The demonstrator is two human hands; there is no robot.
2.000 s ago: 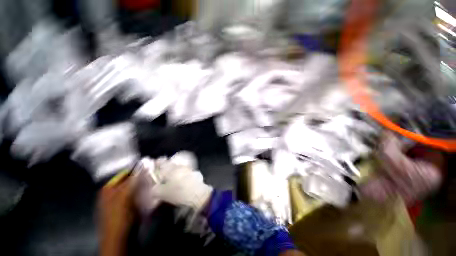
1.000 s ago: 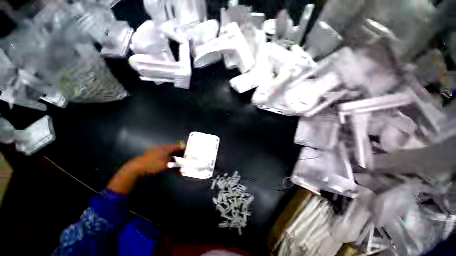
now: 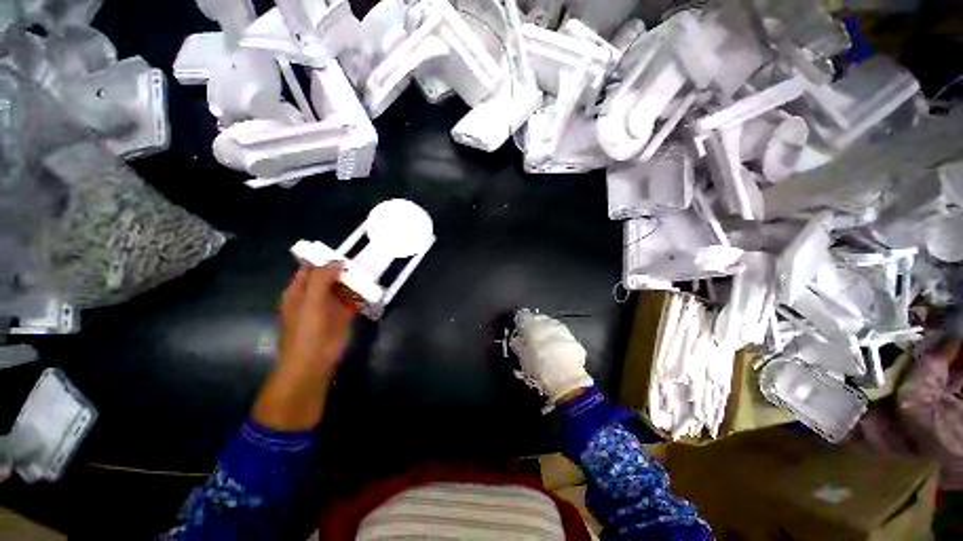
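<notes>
My bare left hand grips the base end of a white housing unit above the black bench, left of the middle. The unit's round head points away from me, joined by straight bars. My right hand, in a white glove, is lower down, right of the middle, over the bench. A few small grey pieces show at its fingertips. The glove hides the rest of what lies under it, and whether it grips any piece cannot be told.
White housing units are heaped along the far side and right. A clear bag of small grey pieces lies left. A box of long white strips stands right, near brown cartons. A base lies at lower left.
My left hand has raised the housing, and its round head and bars now show. My gloved right hand has come into view where the small grey pile lay.
</notes>
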